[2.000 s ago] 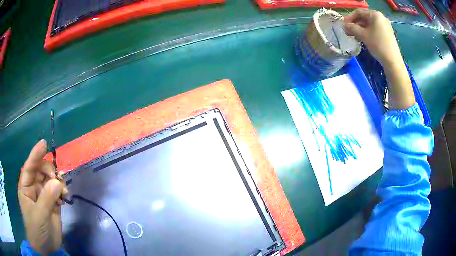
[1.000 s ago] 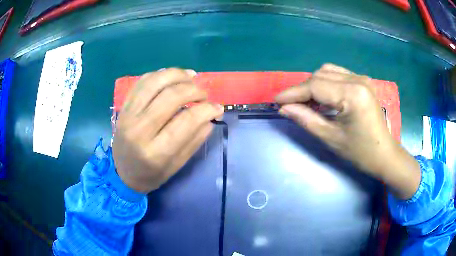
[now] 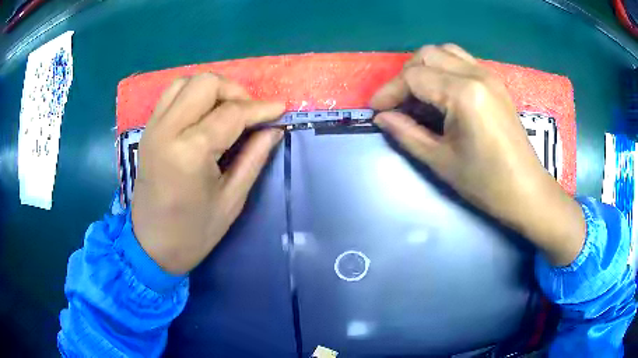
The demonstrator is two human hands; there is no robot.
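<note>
The dark laptop lid back cover point(image 3: 420, 280) lies on the red foam pad point(image 3: 322, 78). The black display cable point(image 3: 289, 231) runs down the cover from its top edge to a pale yellow end point(image 3: 324, 352) at the bottom. A narrow strip, apparently the webcam module point(image 3: 329, 126), lies along the middle of the top edge. My left hand point(image 3: 203, 168) pinches the strip's left end beside the cable. My right hand point(image 3: 476, 133) pinches its right end between thumb and fingers. My fingers hide both ends of the strip.
A white sheet with dark blue specks point(image 3: 42, 126) lies at the left on the green worktop point(image 3: 280, 28). Part of a white sheet with blue strips point(image 3: 621, 175) shows at the right edge. Red edges of other pads show in the top corners.
Two seconds ago my left hand held the cable and my right was at the tape roll; both then came to the cover's top edge. Since one second ago the strip appears lower against the edge.
</note>
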